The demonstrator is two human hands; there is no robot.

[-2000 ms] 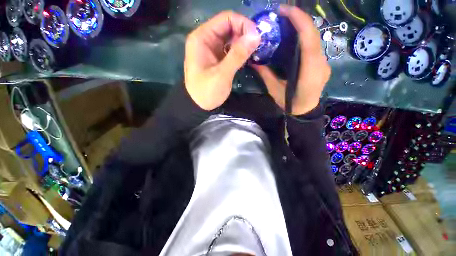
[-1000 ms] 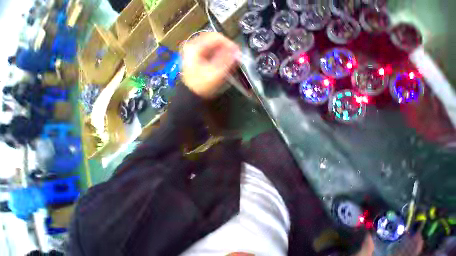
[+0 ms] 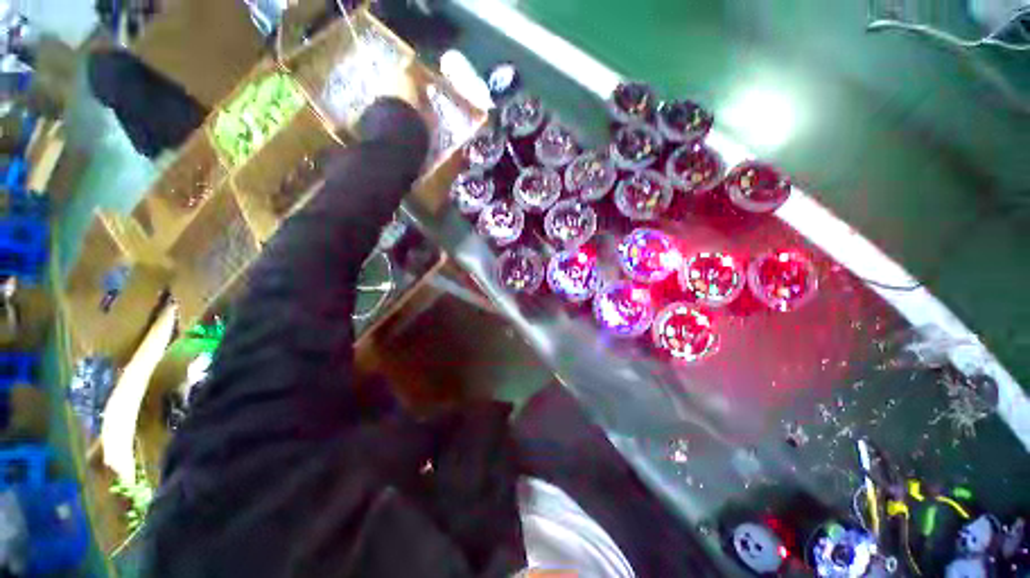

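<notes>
My left arm in a black sleeve (image 3: 305, 237) reaches up and left to an open cardboard parts box. The cuff ends at a compartment of clear, whitish pieces (image 3: 364, 70). My left hand cannot be made out there, so its grip does not show. My right hand is not in view. At the bottom right edge lie a lit circuit board (image 3: 845, 551) with a blue-white glow and a black-rimmed round shell (image 3: 757, 548) with a white face, with a red light between them.
Clear-rimmed light units (image 3: 570, 222) stand in rows on the dark green bench, several glowing red or blue. Green pieces (image 3: 258, 113) fill another compartment. Yellow-and-black handled tools (image 3: 904, 502) lie at lower right. A white edge strip (image 3: 836, 231) crosses behind. A dark shape (image 3: 147, 102) is at upper left.
The view has turned further left since two seconds ago. Both hands held a lit board then. My left arm now extends to the boxes, and its hand, seen one second ago, no longer shows clearly.
</notes>
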